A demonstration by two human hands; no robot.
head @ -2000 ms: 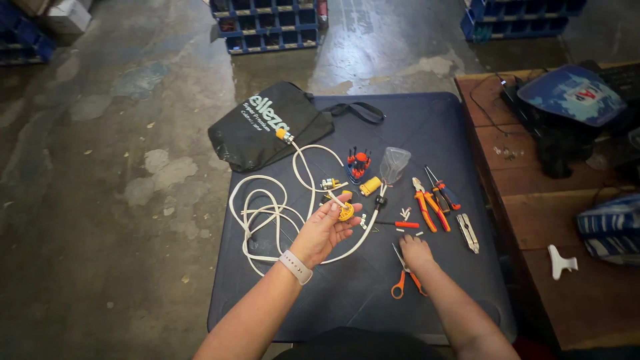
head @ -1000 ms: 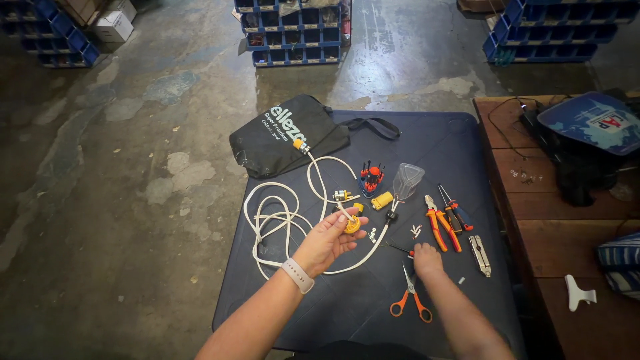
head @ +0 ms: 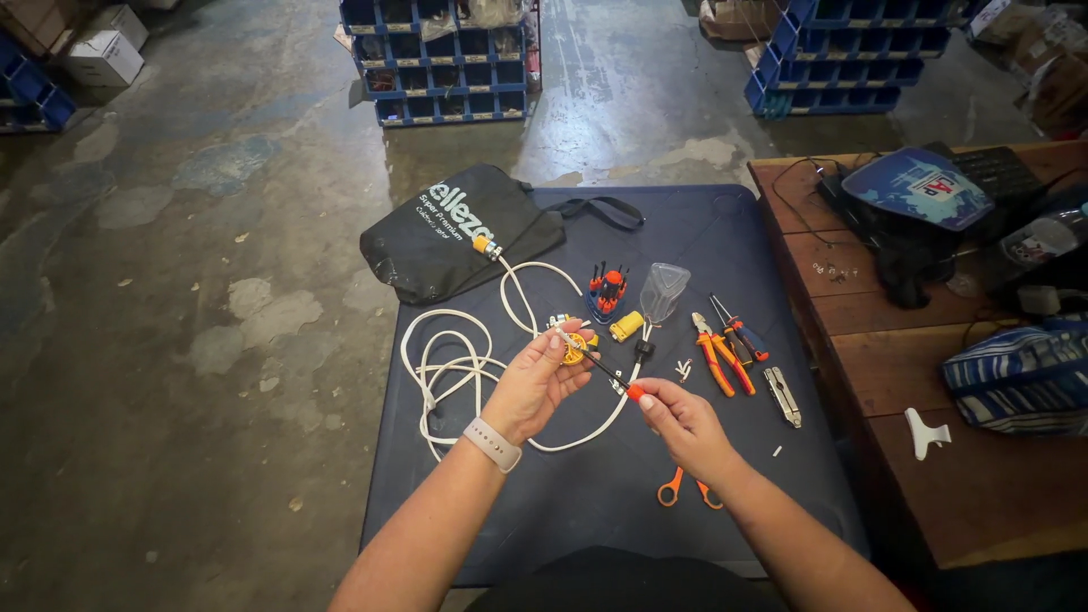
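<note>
Between its fingers my left hand [head: 544, 370] holds a round yellow connector part [head: 573, 349] on the white cable. My right hand [head: 684, 421] grips a screwdriver [head: 608, 370] by its red handle, its dark shaft pointing to the yellow part; whether the tip touches it is too small to tell. The white cable [head: 489, 357] lies looped left of the hands. A yellow connector shell [head: 626, 326] and a black cable fitting [head: 644, 350] lie just beyond. Orange-handled scissors [head: 670, 490] are partly hidden under my right forearm.
Orange-handled pliers [head: 722, 357], a second plier-like tool [head: 739, 331], a folded multitool [head: 782, 397], a screwdriver set [head: 608, 293] and a clear plastic holder [head: 664, 291] lie on the dark table [head: 595, 518]. A black bag [head: 455, 234] covers its back left corner. A wooden table [head: 901, 484] stands at right.
My right hand has lifted the red-handled screwdriver from the table, where it lay two seconds ago, and brought it to the yellow part. My left hand still holds that part.
</note>
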